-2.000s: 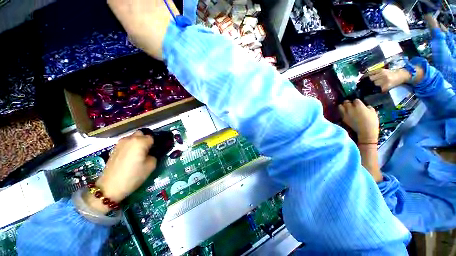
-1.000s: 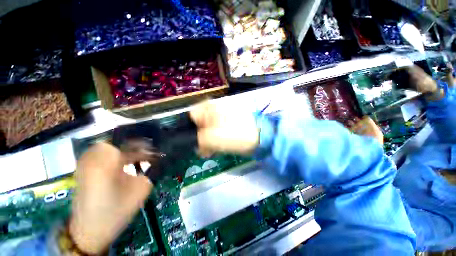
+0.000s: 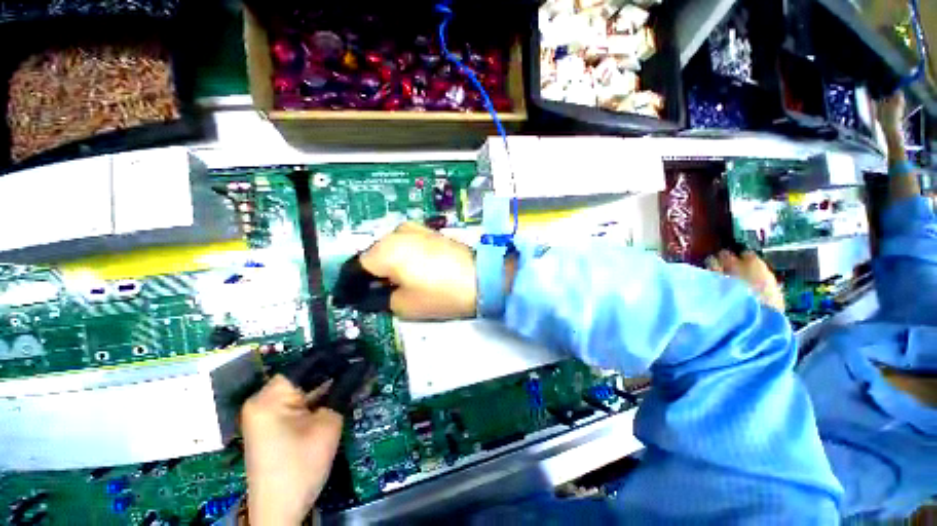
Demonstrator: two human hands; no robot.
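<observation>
Two green circuit boards [image 3: 401,452] lie side by side, a dark gap between them. My left hand [image 3: 303,411], fingertips in black finger cots, is low over the edges of the two boards. My right hand [image 3: 416,275], also with black-covered fingertips, is just above and right of it, over the right board. Its wrist carries a band with a blue coiled cord. What the fingertips hold, if anything, is hidden. A long silver-white cover plate [image 3: 478,354] lies on the right board and another [image 3: 113,416] on the left board. Yellow strips [image 3: 154,259] edge the upper white blocks.
Behind the boards stand a cardboard box [image 3: 401,128] of dark red components, a bin of cream components [image 3: 596,62] and a bin of copper-brown components [image 3: 92,98]. A maroon rectangle [image 3: 690,211] lies further right. Another worker's hand [image 3: 750,275] and blue sleeves are at the right.
My right hand has come down from the bins to the boards. My left hand now sits lower, beside it. The view has shifted, showing more of the left board.
</observation>
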